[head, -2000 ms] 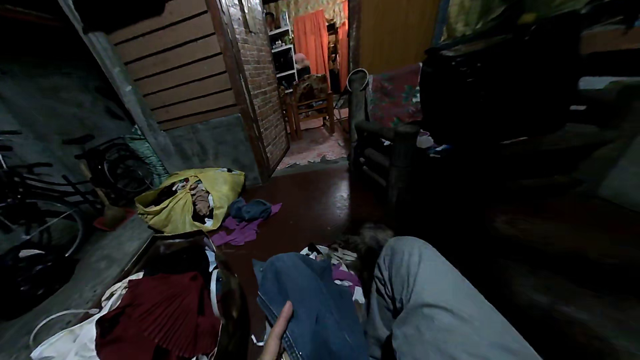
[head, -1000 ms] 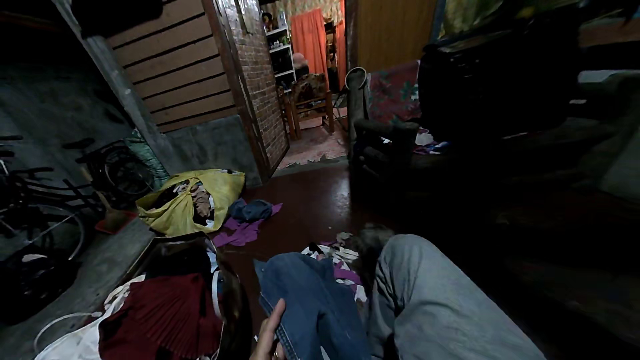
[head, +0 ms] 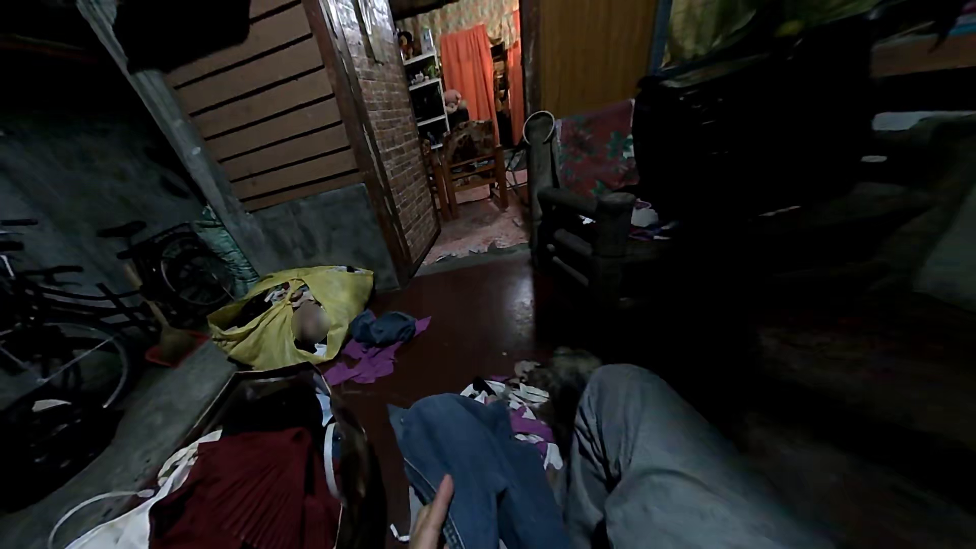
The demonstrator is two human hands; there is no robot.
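Note:
A piece of blue denim (head: 476,457) lies over my lap area at the bottom centre, left of my raised knee in grey trousers (head: 648,457). My left hand (head: 433,518) shows only partly at the bottom edge, its thumb resting along the seam of the denim; its other fingers are hidden. My right hand is out of the frame. White and purple cloth scraps (head: 530,419) lie on the floor just beyond the denim. To the left, a dark red pleated cloth (head: 252,488) and a white cloth (head: 122,530) fill an open container.
A yellow sack (head: 347,293) full of cloth stands on the dark red floor, beside purple cloth (head: 370,362) and a blue denim piece (head: 383,328). Bicycles (head: 76,305) and a broom (head: 174,339) are at the left. A wooden armchair (head: 579,229) stands by the doorway; the right side is very dark.

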